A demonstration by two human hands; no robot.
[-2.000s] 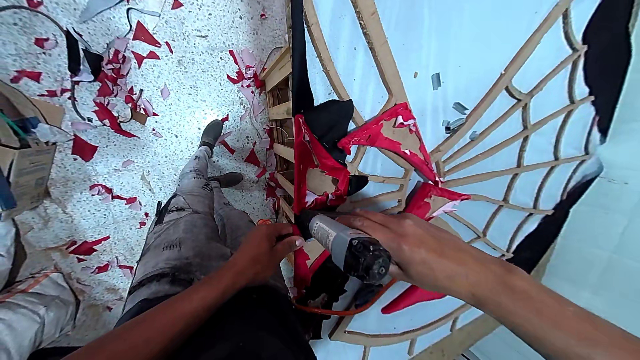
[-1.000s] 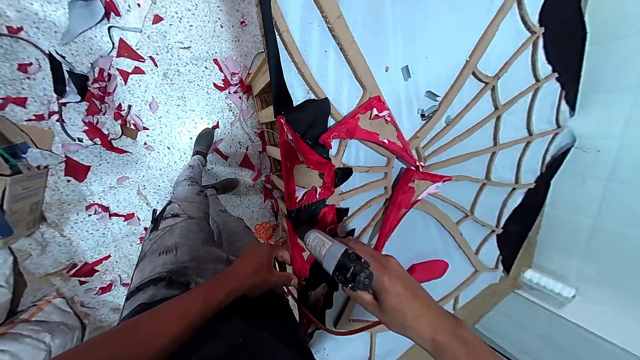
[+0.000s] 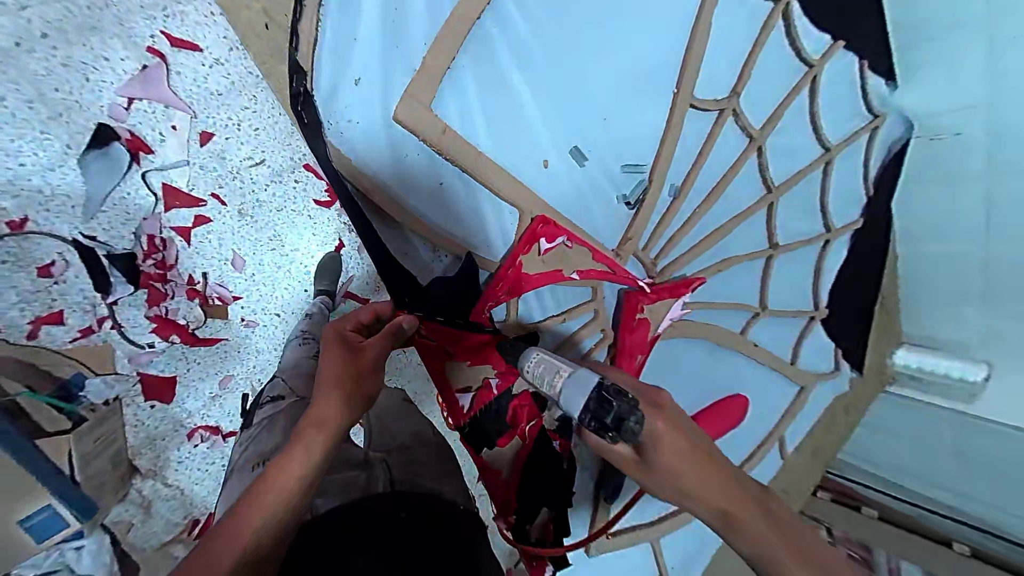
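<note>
My right hand [image 3: 632, 424] is closed around a pneumatic stapler [image 3: 572, 388] with a grey body and black end; its nose rests at the red fabric [image 3: 456, 340] by the frame's near edge. An orange-red air hose [image 3: 576, 548] curves below it. My left hand [image 3: 360, 352] pinches the edge of the red and black fabric between thumb and fingers. Black fabric [image 3: 452, 292] bunches beside it. Red-covered pieces [image 3: 544, 248] with bare brown patches lie on a brown, web-shaped cut-out panel [image 3: 768, 192] over a pale blue-white surface.
Red and pink fabric scraps [image 3: 180, 196] litter the speckled floor [image 3: 248, 176] at left. A cardboard box [image 3: 100, 448] stands lower left. Several loose staple strips [image 3: 632, 192] lie on the pale surface. A clear ribbed object [image 3: 940, 372] is at right.
The view has shifted. My left hand has moved up to the corner where black and red fabric meet. The stapler, still in my right hand, now points at the fabric near that corner.
</note>
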